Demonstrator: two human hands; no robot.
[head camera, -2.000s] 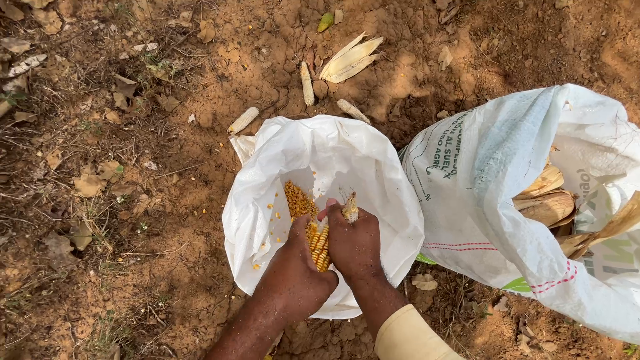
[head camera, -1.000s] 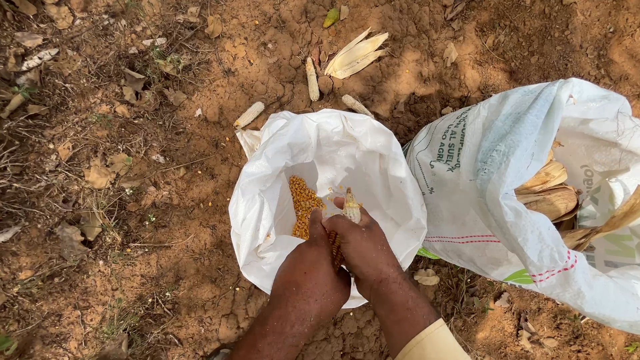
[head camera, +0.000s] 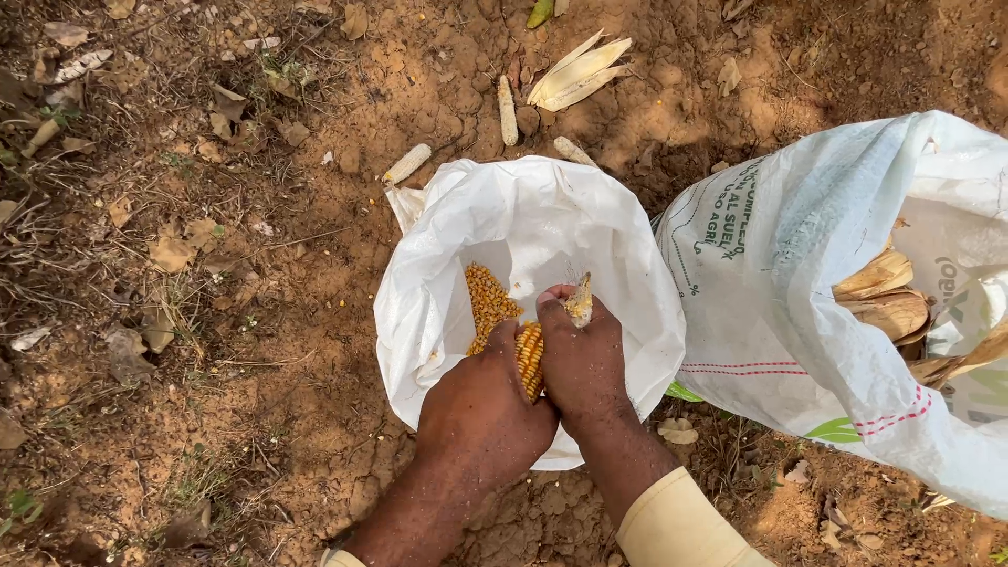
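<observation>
My left hand (head camera: 488, 405) is closed around an ear of dried yellow corn (head camera: 530, 358) over the mouth of a white woven sack (head camera: 425, 244). Beside it, touching, my right hand (head camera: 583, 354) grips a mostly stripped, pale corn cob (head camera: 580, 303), whose tip pokes out between thumb and fingers. Whether the ear and the cob are one piece cannot be seen, since the fingers cover the part between. Loose corn kernels (head camera: 487, 303) lie inside the sack, just beyond my left hand.
On the right, a larger printed woven sack (head camera: 732, 291) holds dry husk-covered corn ears (head camera: 882, 295). Bare cobs (head camera: 507, 112) and a dry corn husk (head camera: 581, 72) lie on the reddish soil beyond the white sack. Dry leaves (head camera: 172, 252) and twigs are scattered at left.
Both hands have shifted and turned over the white sack. The yellow rows of the ear, mostly covered one second ago, show again between them.
</observation>
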